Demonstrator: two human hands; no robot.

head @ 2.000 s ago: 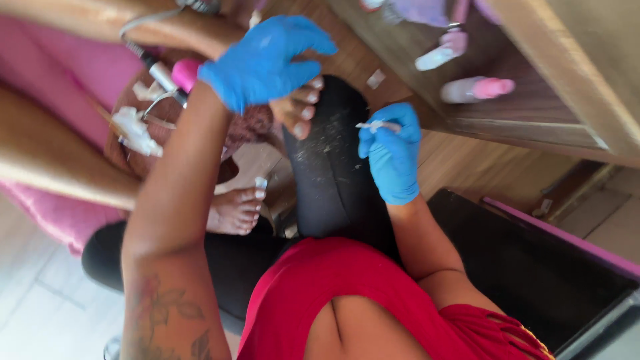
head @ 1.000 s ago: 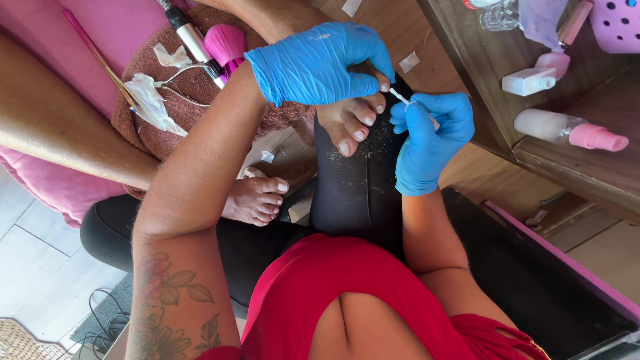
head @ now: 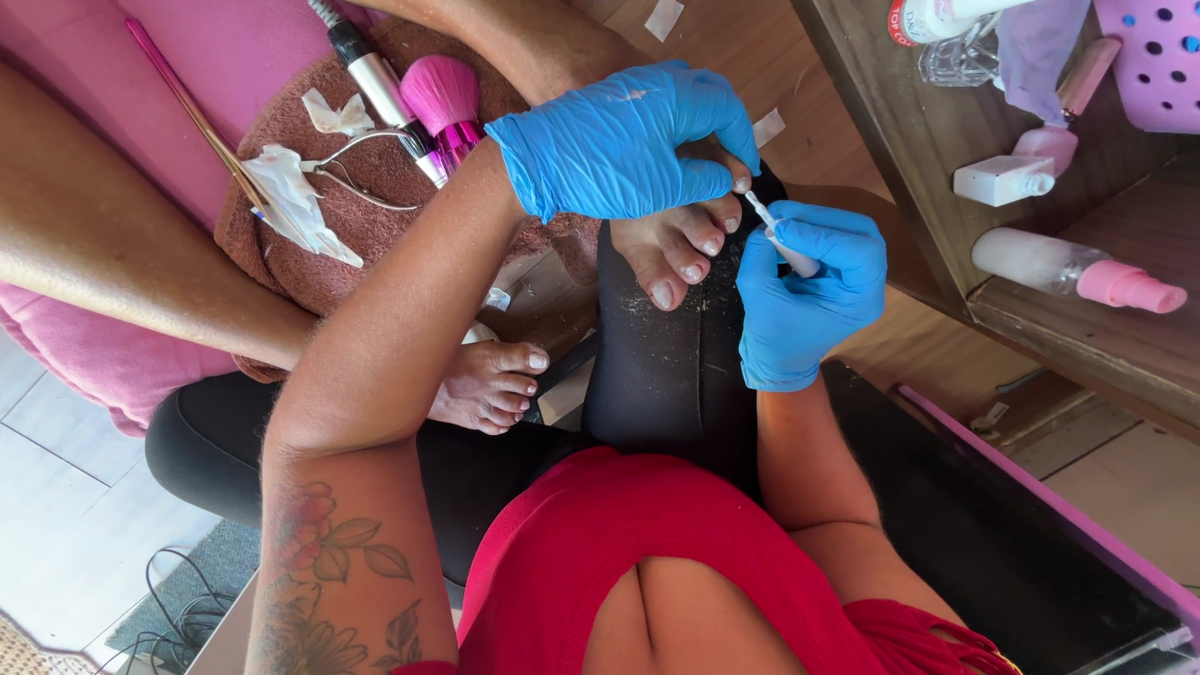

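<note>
My left hand (head: 637, 141), in a blue glove, wraps over the top of another person's foot (head: 670, 248), with the thumb and fingers around the big toe. That foot rests on my black-clad knee, where pale dust is scattered. In my gloved right hand (head: 811, 286) is a nail polish brush (head: 761, 211) with a pale handle; its white tip touches or nearly touches the big toenail. The person's other foot (head: 492, 384) lies lower, beyond my left forearm.
A brown towel (head: 375, 225) on the left bears cuticle nippers (head: 361, 169), a pink brush (head: 442, 98), a nail drill handpiece (head: 375, 80) and crumpled wipes (head: 295, 202). Wooden shelving (head: 947, 225) at right holds a spray bottle (head: 1069, 272), a white bottle (head: 1003, 180) and a purple basket (head: 1153, 66).
Two seconds ago my right hand held the brush apart from the foot; it has come up to the big toe. My left hand, earlier with spread fingers, has closed around the toe.
</note>
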